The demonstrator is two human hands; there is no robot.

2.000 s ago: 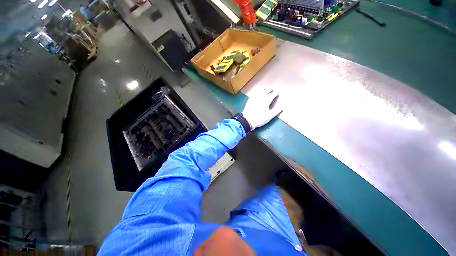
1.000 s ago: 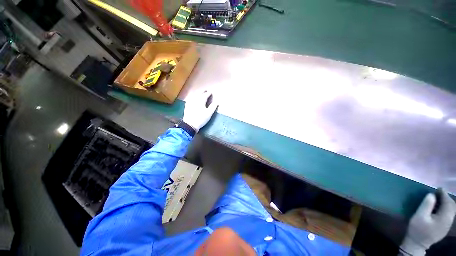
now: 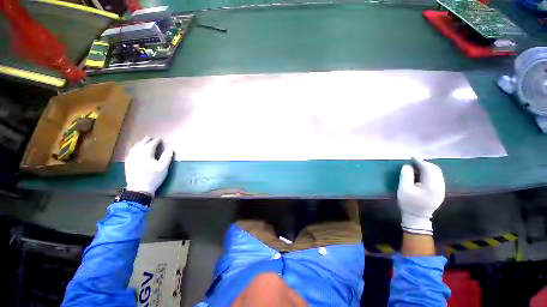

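The long shiny metal sheet point(image 3: 312, 114) lies flat along the front of the green bench. My left hand point(image 3: 146, 168), in a white glove with a dark band at the wrist, rests at the sheet's front left corner. My right hand point(image 3: 421, 190), also white-gloved, rests on the bench's front edge by the sheet's right part. On both hands the thumb stands apart from the curled fingers, with a dark gap between. No held object shows in either hand.
An open cardboard box point(image 3: 114, 129) at left holds yellow-green striped pads point(image 3: 71, 141) and a brown-grey block point(image 3: 85, 124). Behind it stands a power module point(image 3: 141, 45). A green board point(image 3: 480, 18) on a red base and a desk fan point(image 3: 534, 81) are at right.
The view has swung right and levelled, showing the whole sheet, fan and far board. The black bin is now mostly out of view. My right hand has come into view; my left stays near the box.
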